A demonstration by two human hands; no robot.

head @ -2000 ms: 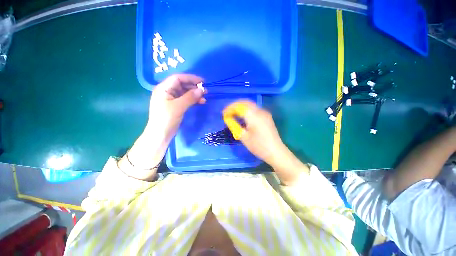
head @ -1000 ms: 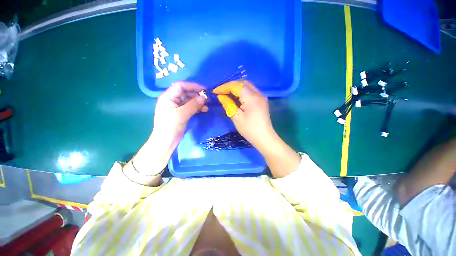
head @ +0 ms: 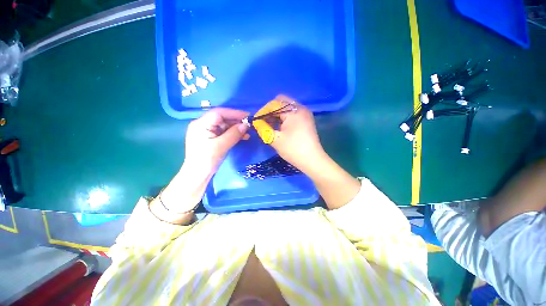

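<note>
My left hand (head: 209,138) holds a small white connector housing (head: 245,121) between thumb and fingertips. My right hand (head: 293,132), with yellow-orange finger cots, is at the housing's right side and pinches dark wires (head: 278,111) that run from it up and right over the fingers. How many wires there are cannot be told. The small parts tray (head: 257,201) lies below my hands with a bunch of dark terminal wires (head: 272,168). The large parts tray (head: 349,72) lies beyond, with loose white housings (head: 187,73) at its left and one near its front edge.
Finished harnesses (head: 458,101) lie on the green worktop around and right of the yellow line (head: 416,77). Another blue tray (head: 494,18) is upper right. A person's arm (head: 515,197) is lower right. A clear bag (head: 9,69) and a dark tool with orange (head: 8,161) are far left.
My right hand has come up from the wire bunch to the housing in my left hand. One white housing now shows near the large tray's front edge. The view has shifted slightly.
</note>
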